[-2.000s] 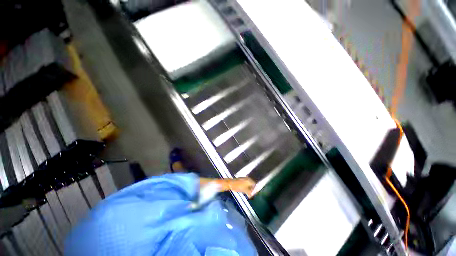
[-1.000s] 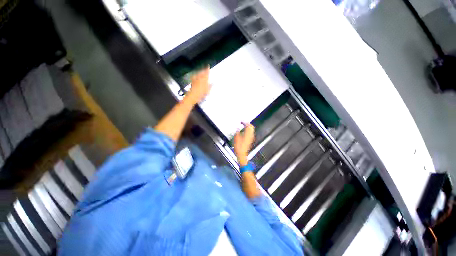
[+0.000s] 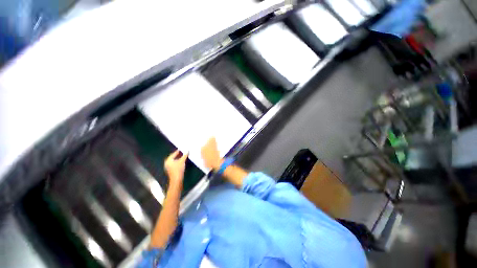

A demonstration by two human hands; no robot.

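Note:
An equipment unit [image 3: 196,112] with a bright white top lies flat across the conveyor in front of me. My left hand [image 3: 175,163] is at the unit's near left edge, with its fingers curled. Blur hides whether it holds anything small. My right hand [image 3: 211,153], with a blue wristband, lies flat on the unit's near corner and appears to hold nothing. The top's details are washed out by glare.
Rollers [image 3: 123,196] show left of the unit, and more units [image 3: 285,52] lie farther along the line. A long white bench [image 3: 78,63] runs behind. A brown-topped pallet [image 3: 327,191] and metal carts [image 3: 376,131] stand to the right. A blue-clothed person [image 3: 400,18] is at the far end.
The view has swung right along the line. My left hand has left the unit's top for its left edge; my right hand has moved onto its near corner.

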